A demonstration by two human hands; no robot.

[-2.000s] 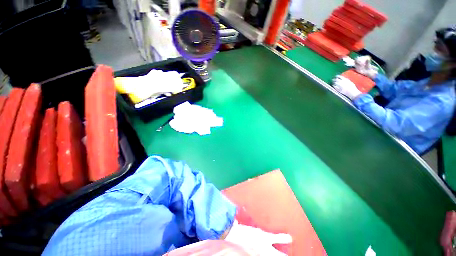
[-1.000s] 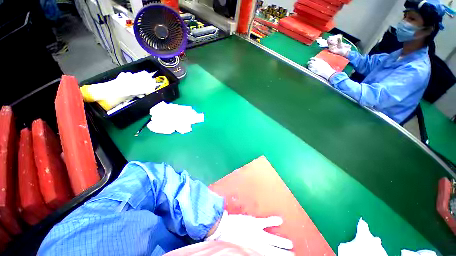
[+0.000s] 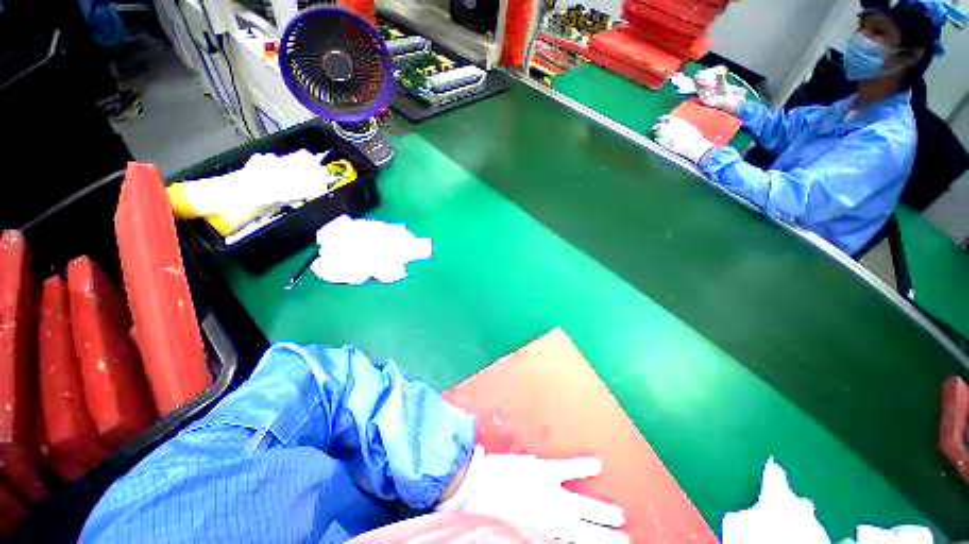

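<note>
A red foam pad [image 3: 579, 409] lies on the green bench at the bottom centre. My left hand [image 3: 537, 497], in a white glove, rests flat on the pad with its fingers apart and holds nothing. Its blue sleeve comes in from the lower left. My right hand is not in view. No board lies on the visible part of the pad.
Left: black bin [image 3: 221, 361] with red pads. Beyond: black tray [image 3: 287, 228] with cloth, purple fan [image 3: 337, 66], white wipe [image 3: 372, 251]. Wipes [image 3: 774, 512] lower right. Conveyor [image 3: 648, 228] carries a board [image 3: 438, 80] at its far end. A masked person sits across.
The view has swung right and steadied, bringing the lower-right wipes into view. The board on its black tray has come further onto the conveyor. My left hand stays on the pad.
</note>
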